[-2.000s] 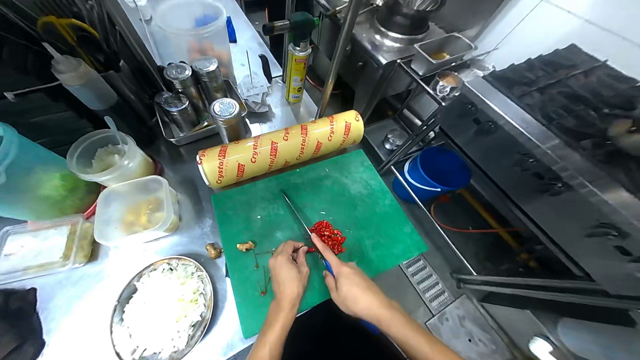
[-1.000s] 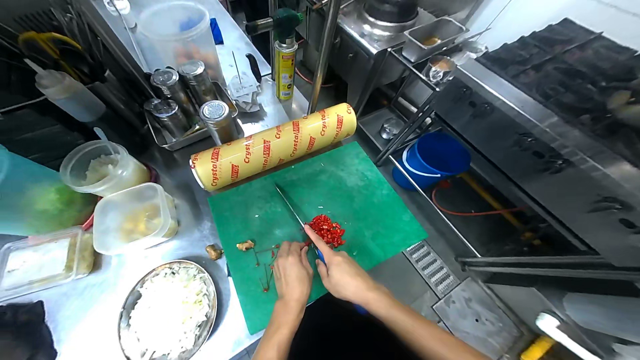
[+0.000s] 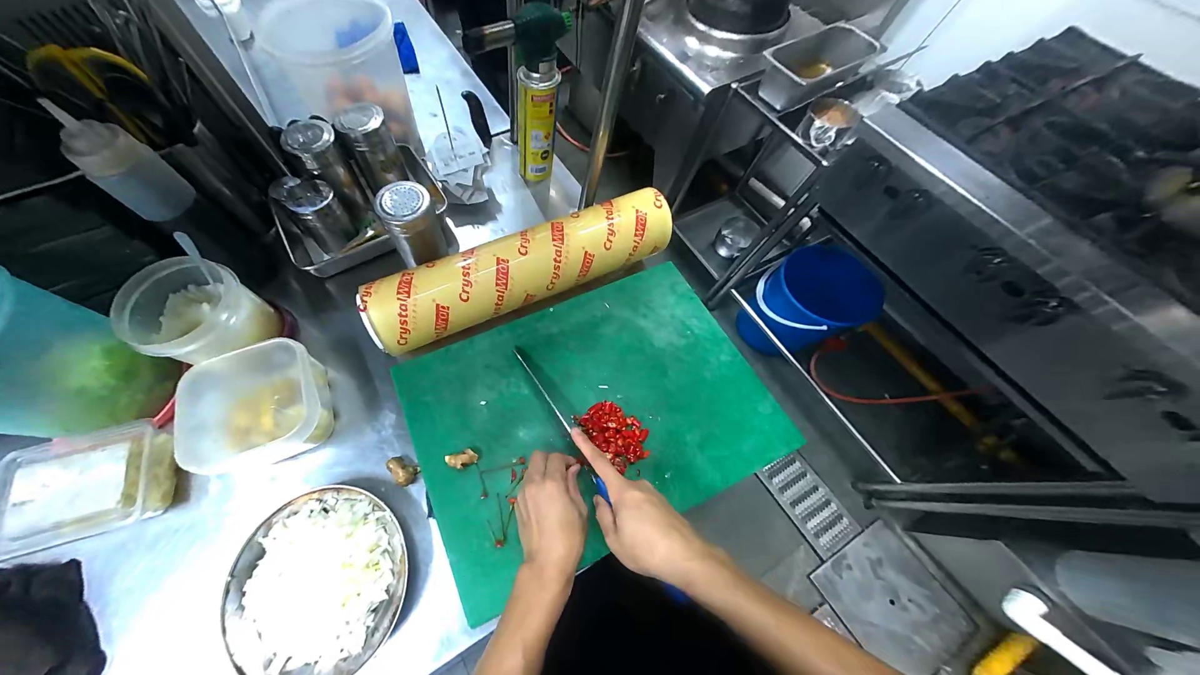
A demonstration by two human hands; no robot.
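Note:
My right hand (image 3: 647, 525) grips the blue handle of a kitchen knife (image 3: 547, 392), its index finger laid along the blade, which points up and left over the green cutting board (image 3: 712, 375). My left hand (image 3: 551, 511) is beside the knife with fingertips bent down on the board; whatever lies under them is hidden. Chopped red chili (image 3: 614, 433) forms a pile just right of the blade. Chili stems (image 3: 500, 525) lie scattered left of my left hand, near a small piece of ginger (image 3: 461, 458). Another ginger piece (image 3: 403, 471) rests on the steel counter, off the board.
A large roll of cling film (image 3: 525, 267) lies along the board's far edge. A steel bowl of chopped white vegetable (image 3: 401, 572), plastic tubs (image 3: 314, 412) and a tray of metal shakers (image 3: 328, 267) stand to the left. Beyond the board's right side is a blue bucket (image 3: 816, 295).

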